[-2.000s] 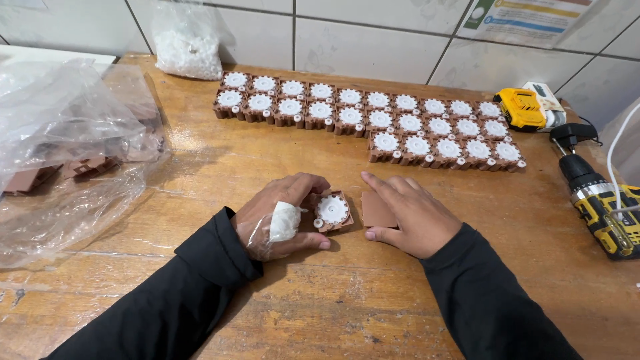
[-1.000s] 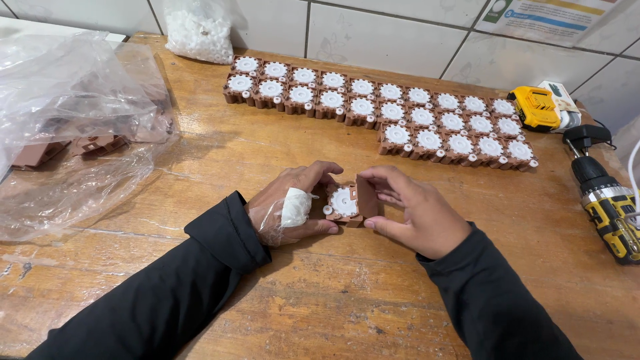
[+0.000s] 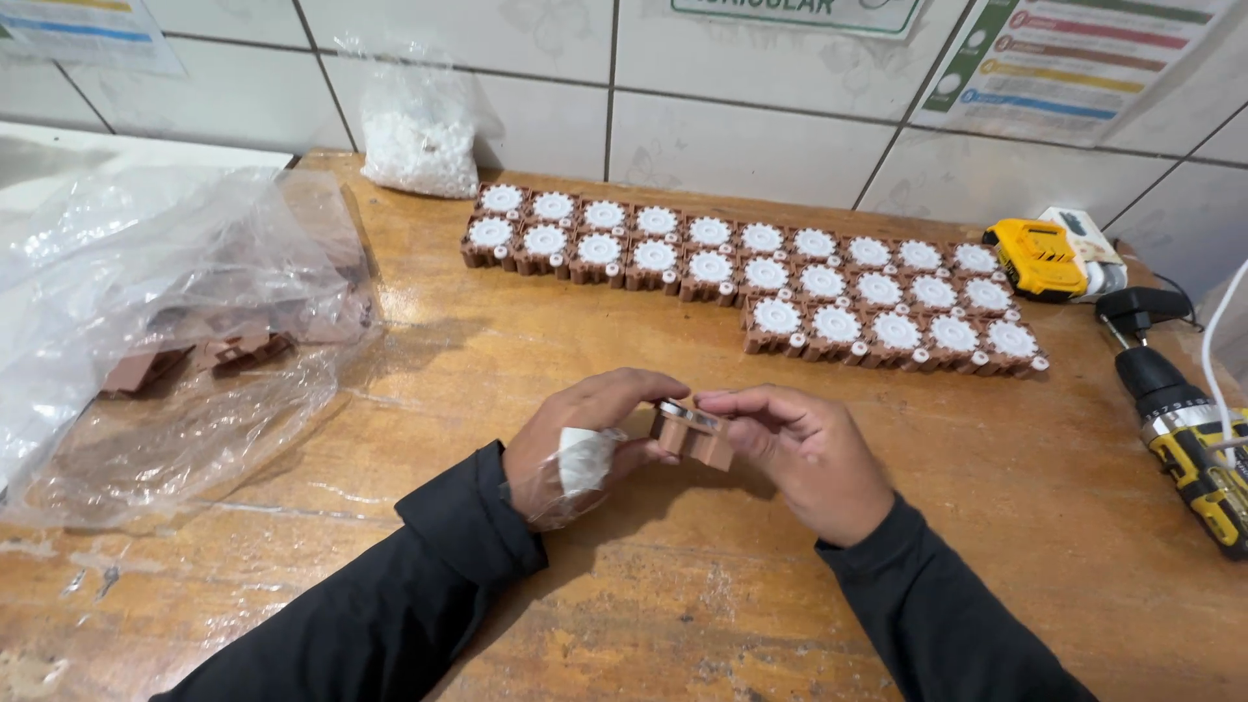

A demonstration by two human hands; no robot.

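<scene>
A small brown plastic housing (image 3: 694,437) is tilted up on its side between my hands. My left hand (image 3: 585,439), with a white pad and clear film on its back, grips the housing's left end. At its right end, the thumb and fingers of my right hand (image 3: 809,448) close on it. The inside of the housing is mostly hidden, with a thin white edge showing at its top left. Beyond my hands, several brown housings with white gears (image 3: 777,317) are packed in rows on the wooden table (image 3: 624,604).
Clear plastic bags (image 3: 195,253) with brown parts lie at the left. A bag of small white pieces (image 3: 424,146) leans on the tiled wall. At the right are a yellow battery (image 3: 1035,258), a black charger (image 3: 1150,307) and a yellow-black cordless drill (image 3: 1185,444) with a white cable.
The housing lay with its white gear facing up; now it is tipped up in both hands. The flat brown piece that my right hand held is no longer plain to see apart from it.
</scene>
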